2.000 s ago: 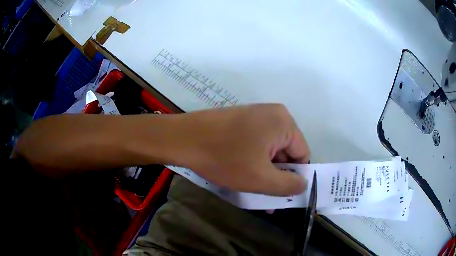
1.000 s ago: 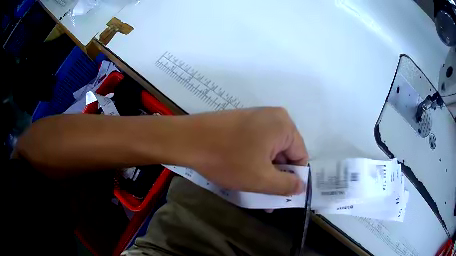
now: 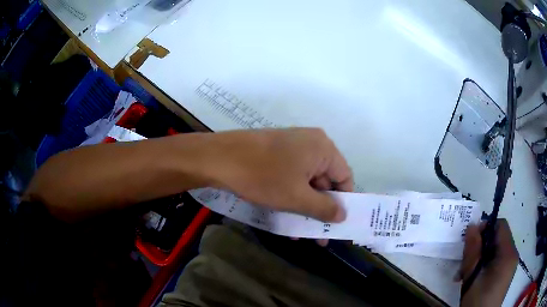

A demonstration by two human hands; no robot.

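My left hand pinches the white printed label strip between thumb and fingers. The strip runs from near my lap under my hand and on to the right. Its right part lies over a stack of cut care labels at the table's front edge. My right hand is at the strip's right end and holds long dark scissors, blades pointing up and away from the strip. Part of the right hand is hidden behind the scissors.
The sewing machine's needle plate is at the right. Red scissor loops show at the lower right edge. A red basket and a blue basket stand at the left. A plastic bag lies at the upper left.
My right hand has come into view with the scissors, which have moved from across the strip to the right and up. The strip now reaches unbroken over the stack; my left hand has shifted slightly left.
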